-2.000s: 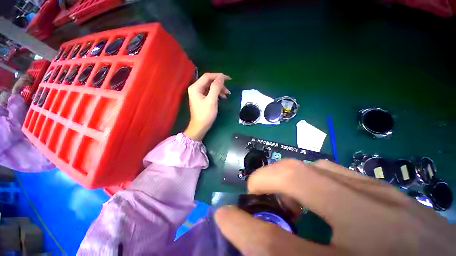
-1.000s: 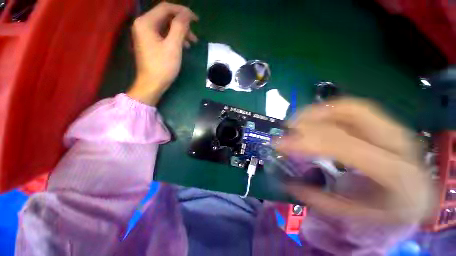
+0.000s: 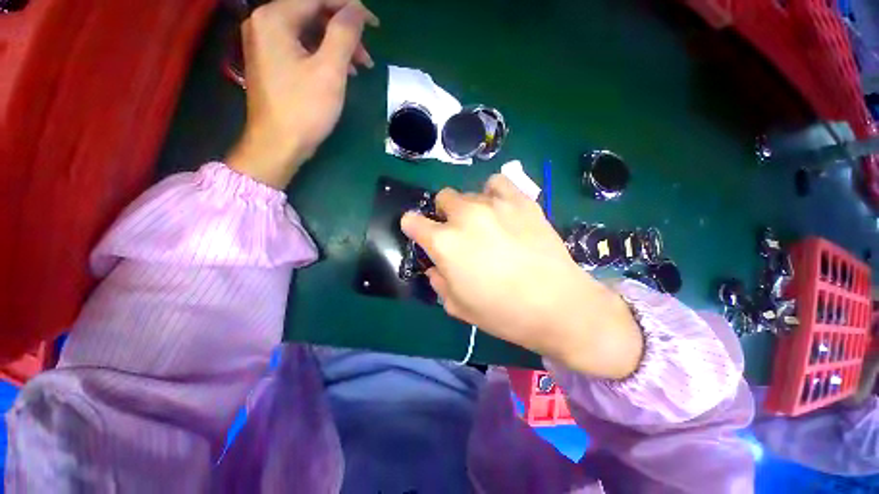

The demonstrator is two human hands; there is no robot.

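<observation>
My right hand [image 3: 482, 246] is over the flat black test plate [image 3: 386, 236]. Its fingertips are closed around a dark round unit [image 3: 412, 259] at the plate's round seat. The hand hides most of the unit, the seat and the plate's right part. A thin white cable [image 3: 471, 345] shows below the hand. My left hand [image 3: 304, 72] rests at the upper left with fingers loosely curled and apart, and I see nothing in it. Behind the plate, a glossy black disc [image 3: 412, 130] and a greyish disc on a silver-rimmed housing [image 3: 472, 133] lie at the white paper [image 3: 410, 85].
A large red tray [image 3: 92, 164] stands at the left. A blue stick [image 3: 548, 188], a black disc [image 3: 606, 175] and a row of round units [image 3: 617, 247] lie right of the plate. Loose parts [image 3: 761, 294] sit beside a red tray [image 3: 824, 328]. A small red tray [image 3: 547, 410] is below the bench edge.
My right hand has come from the near right to the plate's seat and now covers it and the blue board. The view has turned from the left tray toward the bench. My left hand keeps its curled pose.
</observation>
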